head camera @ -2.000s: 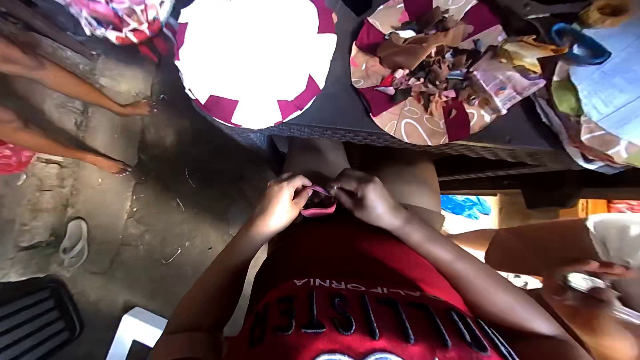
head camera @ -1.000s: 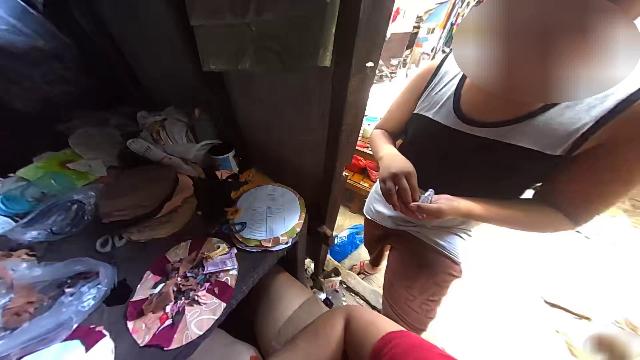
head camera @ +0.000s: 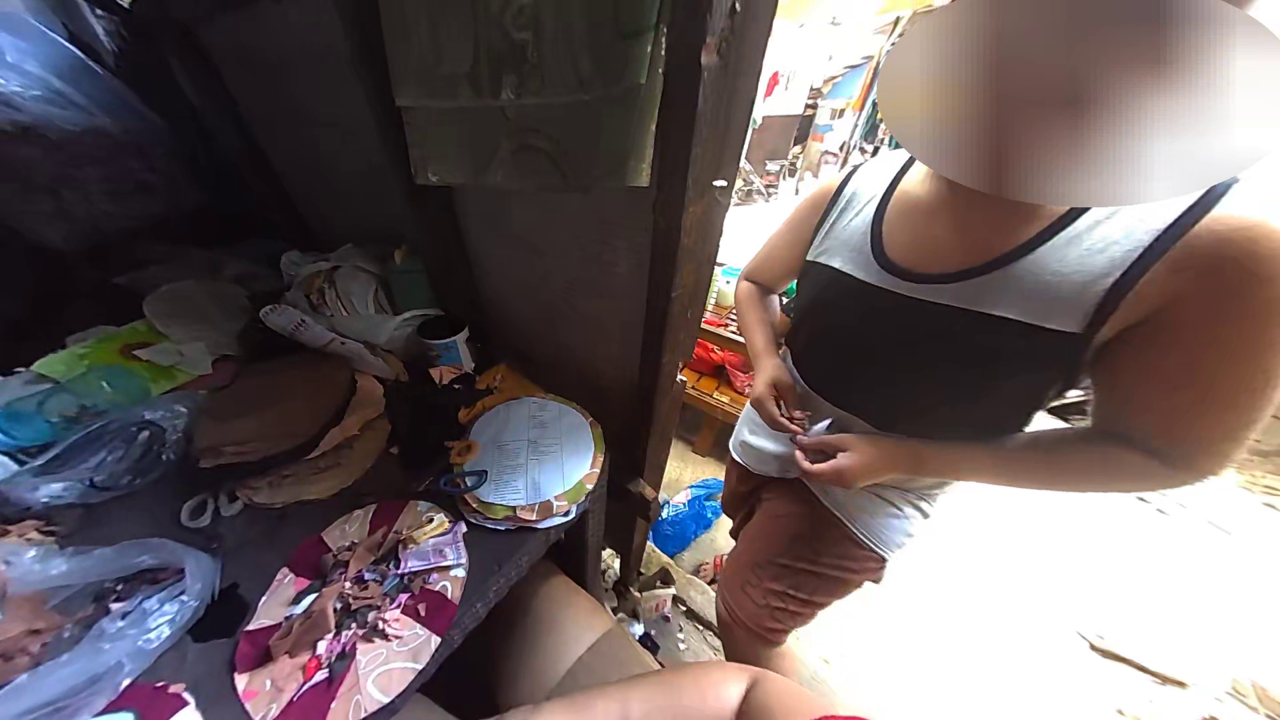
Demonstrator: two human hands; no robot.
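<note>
Neither of my hands shows; only part of my bent arm [head camera: 670, 695] is seen at the bottom edge, above my legs. On the dark table [head camera: 520, 565] beside my legs lies a round patchwork fabric piece [head camera: 410, 655], with fabric scraps [head camera: 345, 600] and banknotes [head camera: 435, 548] on it. Behind it, a round stack topped with printed paper [head camera: 530, 450] sits at the table corner. The blue handle of what looks like scissors [head camera: 463, 482] rests at the stack's left edge.
A person [head camera: 950, 350] stands at the right, both hands together around a small whitish thing. A wooden post [head camera: 690, 250] rises between us and the table. Plastic bags [head camera: 150, 560] of scraps and brown round pieces [head camera: 275, 410] cover the table's left. A blue bag [head camera: 687, 515] lies on the ground.
The view has swung up and right from my lap. Two seconds ago both my hands held a small pink-edged piece there; now they are out of view.
</note>
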